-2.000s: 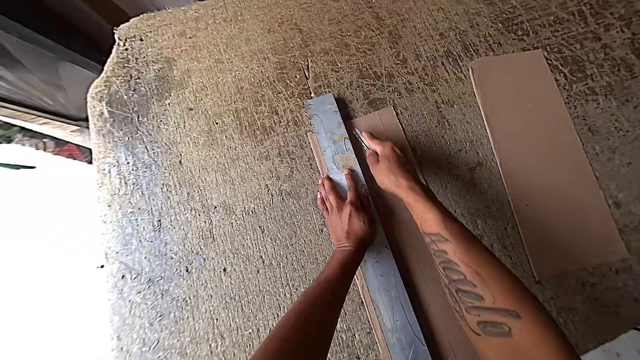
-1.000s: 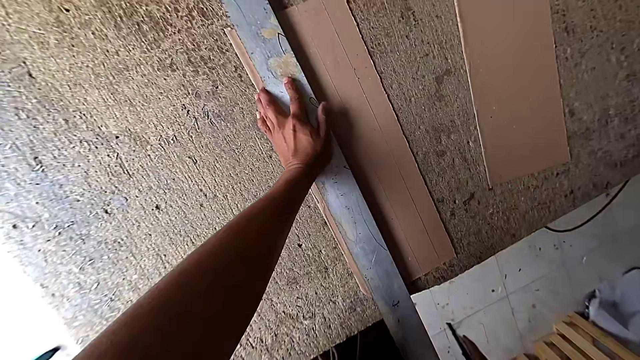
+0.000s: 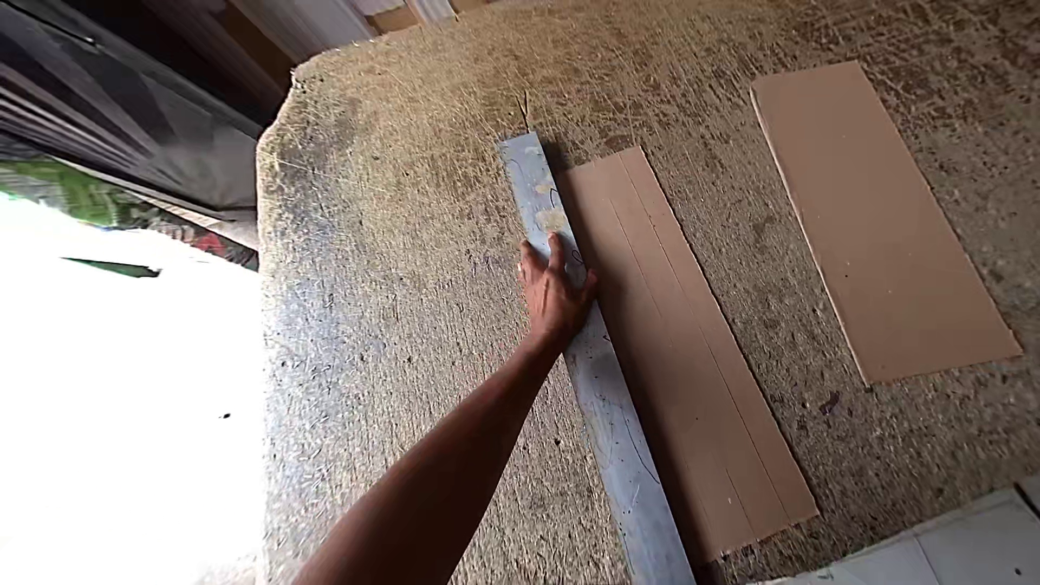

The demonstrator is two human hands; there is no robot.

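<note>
My left hand (image 3: 555, 301) lies on a long, flat grey metal bar (image 3: 630, 479), fingers spread over its top and the thumb at its right edge. The bar runs slantwise over the worn table. Right beside it lies a long piece of brown cardboard or thin board (image 3: 691, 349) with fine lengthwise lines, partly in the bar's shadow. My right hand is out of view.
A second brown board piece (image 3: 886, 227) lies farther right on the rough, scratched tabletop (image 3: 406, 268). Thin dark strands (image 3: 524, 112) stick out past the bar's far end. Pale tiles (image 3: 942, 544) show at the lower right, and a bright area lies beyond the left edge.
My right hand, at the bar's right side with a small tool two seconds ago, has left the view. The brown strip along the bar's left edge no longer shows. The view has shifted.
</note>
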